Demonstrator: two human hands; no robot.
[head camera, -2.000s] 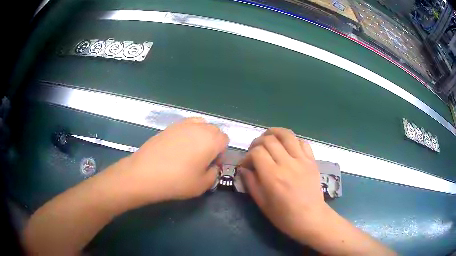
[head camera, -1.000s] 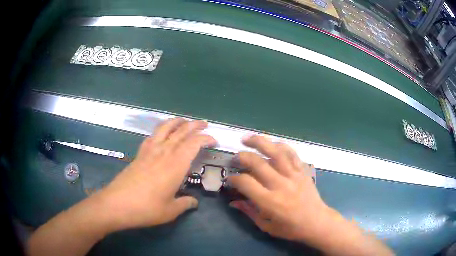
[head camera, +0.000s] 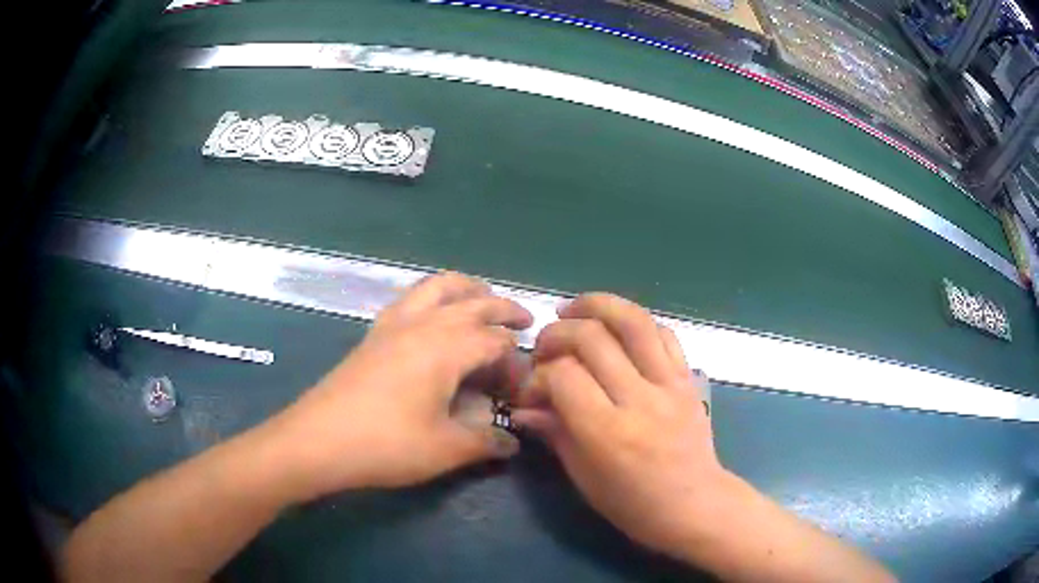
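A silver-grey carrier plate (head camera: 703, 391) lies on the near dark green surface, mostly hidden under both hands; its right end shows past my right hand. My left hand (head camera: 416, 387) grips its left part, thumb near me and fingers on the far side. My right hand (head camera: 624, 412) lies over its middle and right, fingertips close to my left fingers. A small dark part with light teeth (head camera: 502, 418) shows between the two hands. What the fingertips pinch is hidden.
Thin silver tweezers (head camera: 205, 344) and a small clear disc (head camera: 158, 396) lie at left. Beyond the metal strip (head camera: 262, 271), the green belt bears a loaded carrier (head camera: 319, 145) and another far right (head camera: 976, 310). A flat tan parts tray (head camera: 849, 63) is at top right.
The hands opened and showed the carrier's middle, then closed in over it again. The loaded carrier at upper left has shifted to the right in the view.
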